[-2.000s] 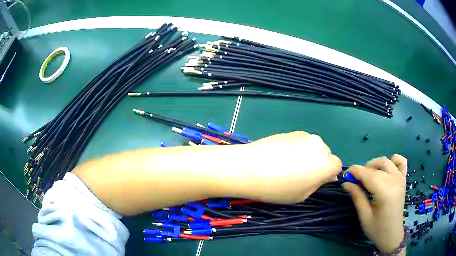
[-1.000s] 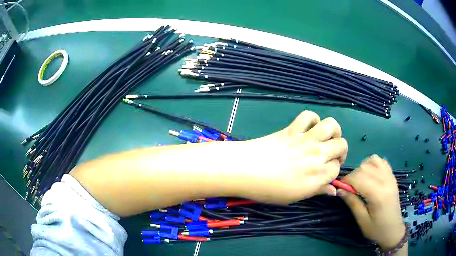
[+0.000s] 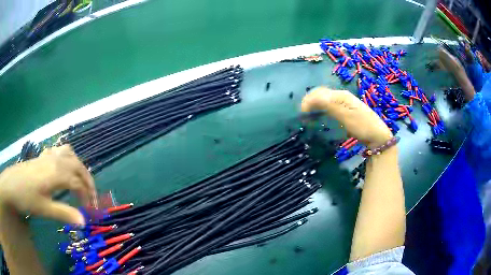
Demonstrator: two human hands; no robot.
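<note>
A bundle of black cables point(image 3: 215, 204) lies in front of me, with blue-and-red connector pieces point(image 3: 110, 250) at its left end. My left hand point(image 3: 48, 188) is at the left, thumb and fingers apart, over these connectors. A blurred blue-and-red piece shows beside its fingertips, and no grip on it shows. My right hand point(image 3: 344, 113) is beyond the bundle's right end, fingers bent down by small black pieces point(image 3: 291, 95). A dark blur shows under its fingertips; I cannot tell whether it holds anything.
A second bundle of black cables point(image 3: 156, 113) lies along the white strip point(image 3: 118, 95). A heap of loose blue-and-red connector pieces point(image 3: 377, 80) is at the back right. Another person's hand point(image 3: 455, 70) and blue sleeve are at the right edge.
The view has swung right. My hands, together at a red piece before, are now far apart: left over the connector end, right by the small black pieces. Another person has come into view.
</note>
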